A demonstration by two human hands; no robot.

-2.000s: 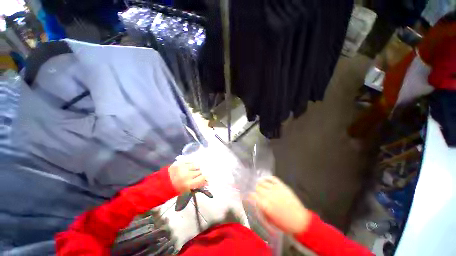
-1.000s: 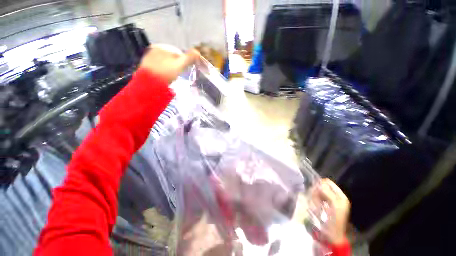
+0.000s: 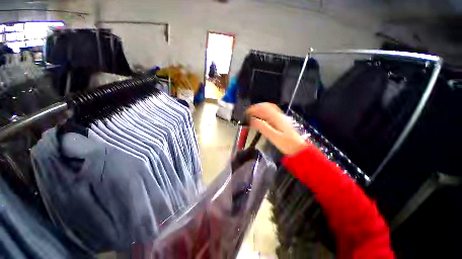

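Observation:
My right hand is raised near the centre, its fingers closed around the top of a dark hanger. Clear film hangs over the hanger's shoulders and down to the bottom edge. Red shows through the film low down. A slim upright with a red part stands just below my fingers; whether they touch it cannot be told. My left hand is not in view. The garment under the film is blurred.
Light blue-grey garments hang packed on a silver rail at the left. Dark garments under shiny film hang on a rail at the right, with a metal frame above. A bright doorway is at the back.
The view has risen and shifted. My left hand, which held the film up, has left the picture. My right hand has moved from the film's lower right edge up to the hanger top.

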